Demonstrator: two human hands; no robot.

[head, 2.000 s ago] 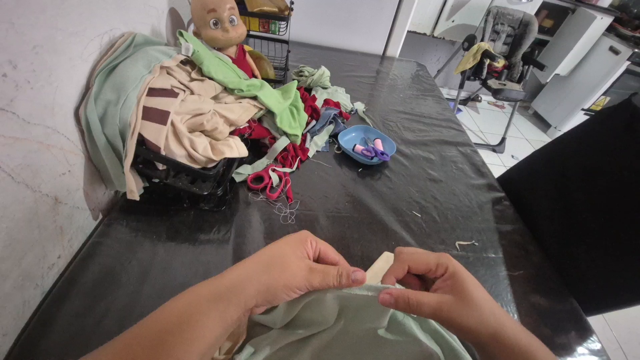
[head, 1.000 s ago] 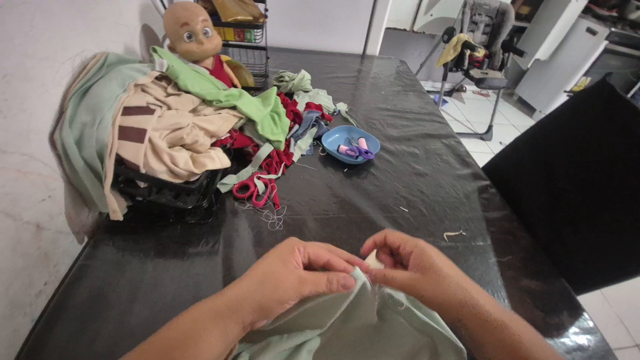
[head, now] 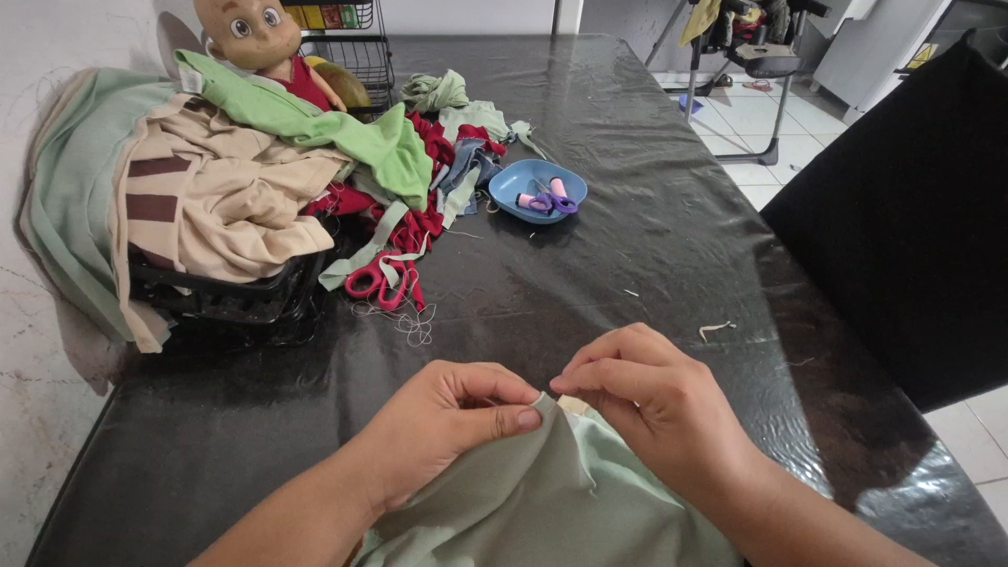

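Pale green fabric (head: 551, 496) spreads at the bottom centre, with a small cream piece (head: 575, 405) at its upper edge. My left hand (head: 465, 409) pinches a folded corner of the green fabric between thumb and forefinger. Close to that corner on the right, my right hand (head: 654, 394) has its thumb and forefinger drawn together beside the cream piece; whether something thin is between them cannot be made out. Beyond the hands lie red-handled scissors (head: 378, 282) among loose thread (head: 405, 321). A blue bowl (head: 504, 189) holds pink thread spools (head: 559, 187) and purple-handled scissors (head: 551, 203).
A black basket (head: 228, 291) heaped with beige cloth (head: 236, 197) stands at the left by the wall. Red and green scraps (head: 429, 142), a doll (head: 260, 39) and a wire rack (head: 354, 63) are at the back. A black chair back (head: 906, 220) borders the table's right side.
My hands, close together at the fabric edge one second ago, are now slightly apart at the fingertips. The fabric corner at my left fingers stands more upright. The view has shifted somewhat.
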